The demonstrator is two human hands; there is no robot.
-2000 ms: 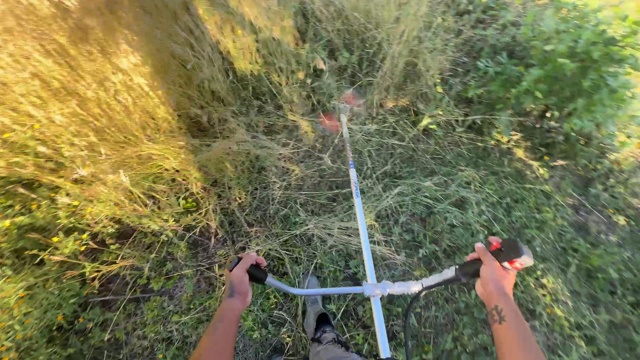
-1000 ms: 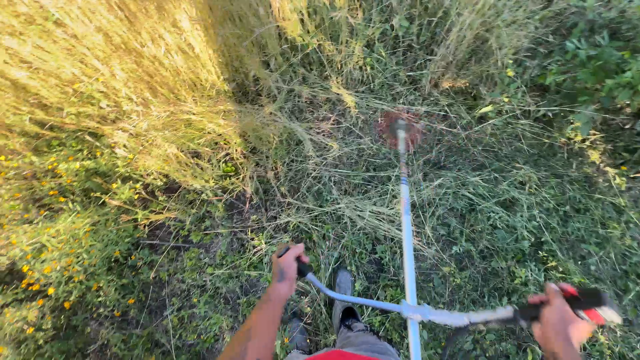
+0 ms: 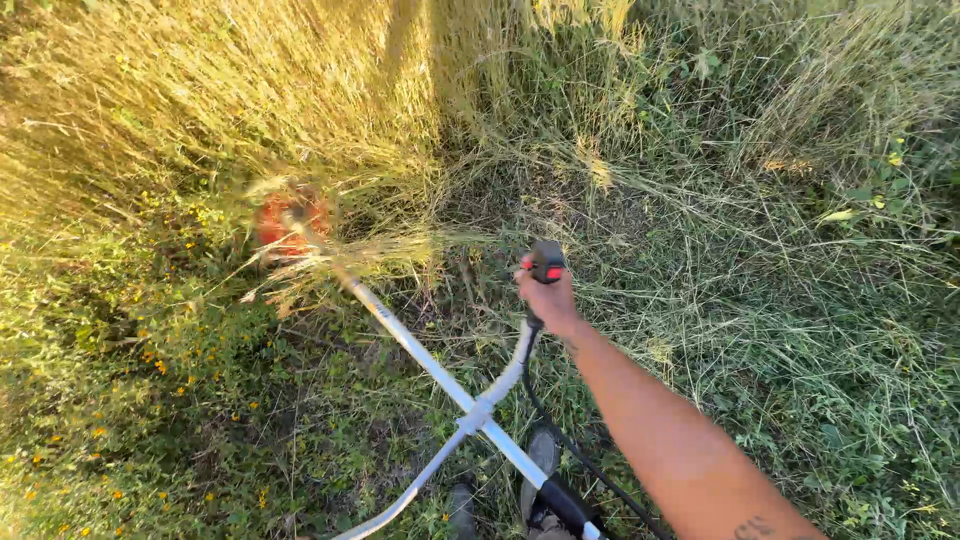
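My right hand (image 3: 549,300) is closed round the black grip with red controls (image 3: 546,264) at the right end of a brush cutter's handlebar (image 3: 506,379). The metal shaft (image 3: 420,356) runs from the bottom centre up to the left. At its far end a blurred reddish cutting head (image 3: 292,223) is among grass stems and low flowering plants. A black cable hangs from the grip along my forearm. The left side of the handlebar leaves the view at the bottom; my left hand is out of view, apart from a possible sliver of skin at the edge.
Tall dry grass (image 3: 247,90) stands across the upper left. Leafy plants with small orange flowers (image 3: 157,364) grow at the left. Cut stems (image 3: 757,300) lie over green growth at the right. My shoes (image 3: 544,450) are on the ground at the bottom centre.
The cutting head has swung from right of centre to the left, into the edge of the tall grass. My right hand has come inward and forward with its grip. My left hand has left the view.
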